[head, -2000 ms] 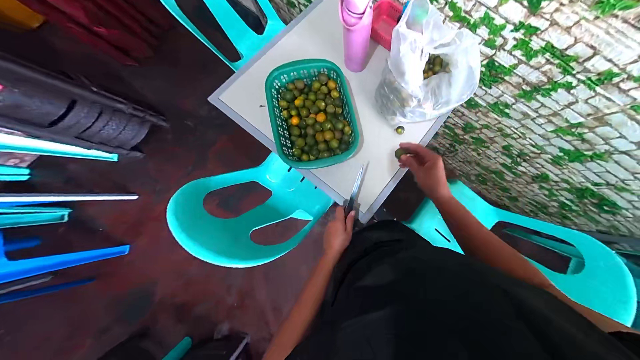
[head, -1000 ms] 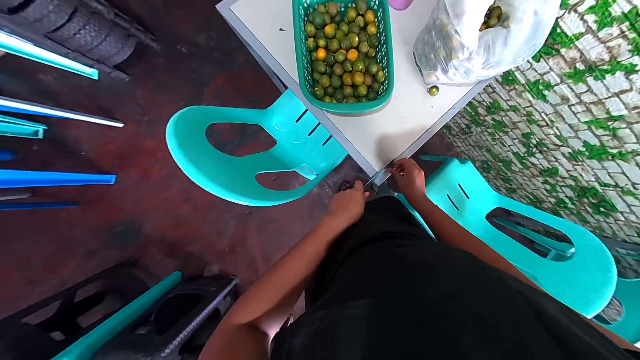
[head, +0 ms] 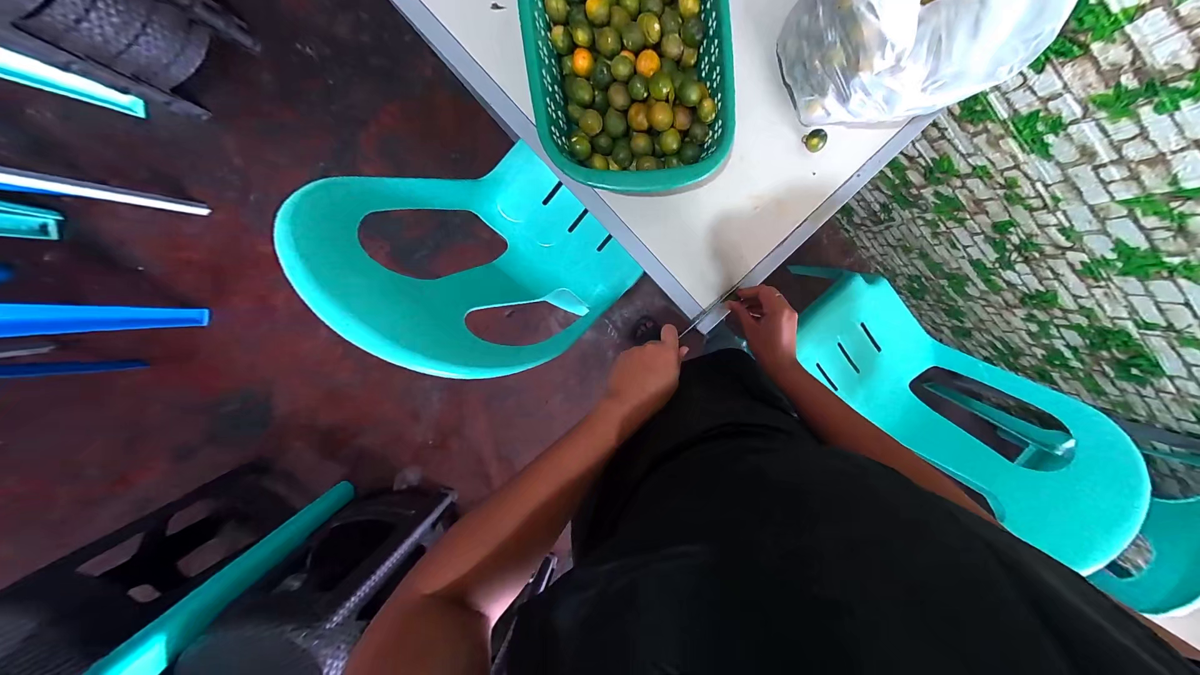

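At the table's near corner, my left hand (head: pixel 647 370) grips a knife (head: pixel 698 322) by its handle, mostly hidden in the fist. The thin blade points up and right, towards the fingertips of my right hand (head: pixel 767 323). Those fingers are bent together around a small dark thing, apparently a green citrus fruit, mostly hidden. Farther up on the table, a green plastic basket (head: pixel 633 178) holds many small green and orange citrus fruits (head: pixel 614 122). One loose fruit (head: pixel 815 141) lies below a translucent plastic bag (head: pixel 848 75) with more fruits inside.
The white tabletop (head: pixel 750 202) has a grey edge. A teal plastic chair (head: pixel 412 337) stands at its left side and another (head: pixel 1050 478) at its right. Black plastic furniture (head: pixel 244 562) is at lower left. A stone-patterned surface with green leaves (head: pixel 1031 244) lies at right.
Two seconds ago my hands were apart, a small green fruit in the right one over the table. Now both are together at the table corner. The view has shifted, cutting off the pink bottle.
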